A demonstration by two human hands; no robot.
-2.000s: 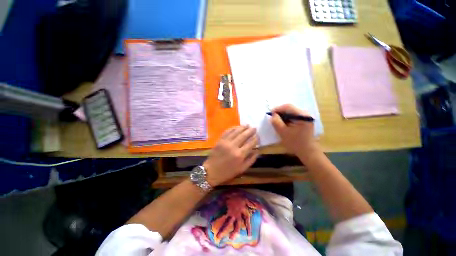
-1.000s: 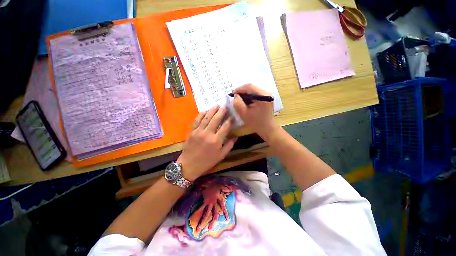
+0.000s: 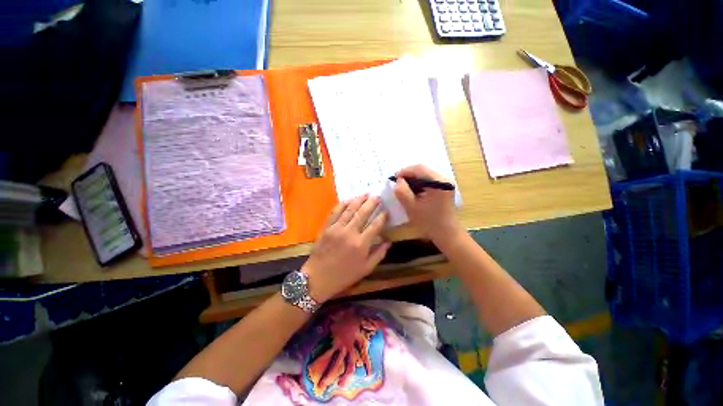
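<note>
White record sheets [image 3: 376,123] with columns of handwriting lie on the right side of the open orange clip folder [image 3: 297,190]. My right hand [image 3: 426,204] grips a black pen [image 3: 432,185], its tip at the lower part of the top sheet. My left hand [image 3: 349,242] lies flat with fingers apart on the lower left edge of the sheets, holding nothing. A small pale slip [image 3: 394,208] shows between my hands; its lower part is partly hidden. Pink forms [image 3: 210,162] are clipped on the folder's left side. A silver lever clip [image 3: 311,150] sits mid-folder.
A pink paper stack [image 3: 519,123] and scissors [image 3: 567,86] lie at right. A calculator [image 3: 468,17] is at the far edge. A smartphone [image 3: 106,214] and blue folder [image 3: 202,36] are at left. A drawer [image 3: 333,289] is open below. A blue crate [image 3: 670,246] stands at right.
The view has shifted, first to the right and closer, then partly back. My right hand still holds the pen on the sheet, and my left hand stays on the paper's lower edge.
</note>
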